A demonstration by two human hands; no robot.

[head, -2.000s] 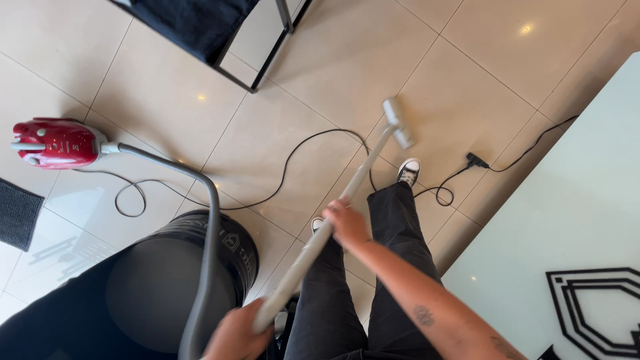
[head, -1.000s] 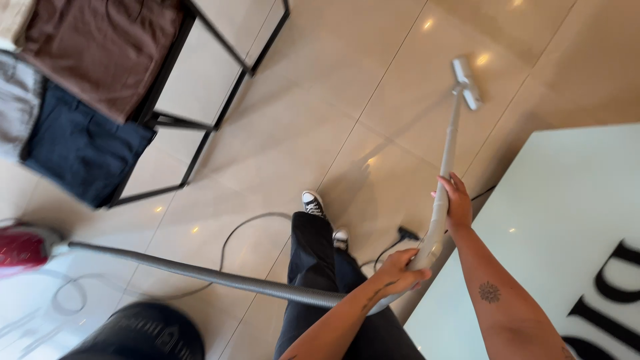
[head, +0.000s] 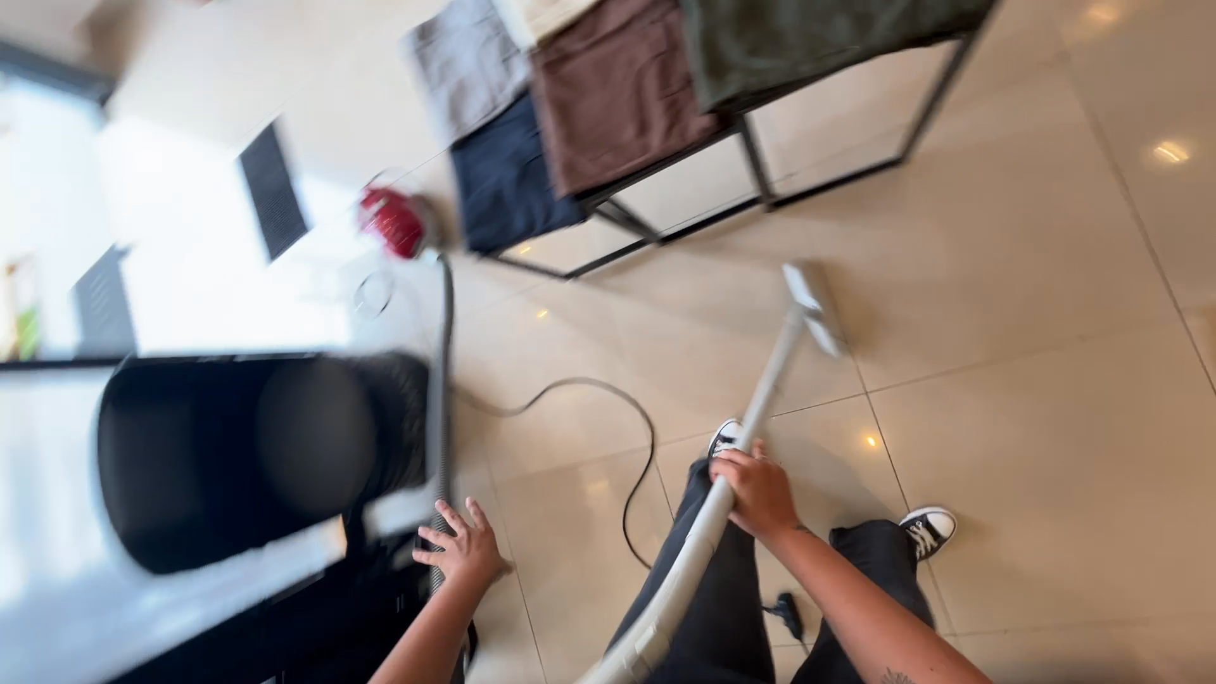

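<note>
My right hand (head: 755,489) is closed around the pale grey wand (head: 698,541) of a vacuum cleaner. At the wand's far end the white floor head (head: 812,309) rests on the tiles, near the legs of a clothes table. My left hand (head: 464,551) has its fingers spread, over or against the grey ribbed hose (head: 443,380); whether it touches is unclear. That hose runs up to the red vacuum body (head: 394,223), which is blurred. The wand's lower end leaves the view at the bottom.
A metal-framed table (head: 765,198) carries folded trousers (head: 617,90). A large dark rounded object (head: 256,456) stands left, beside the hose. A black cord (head: 649,427) curves over the floor, and a black plug (head: 787,616) lies between my legs. Dark mats (head: 274,190) lie farther off.
My left hand has let go of the wand and is now out by the hose. My right hand still holds the wand. The view has turned strongly, showing more of the clothes table.
</note>
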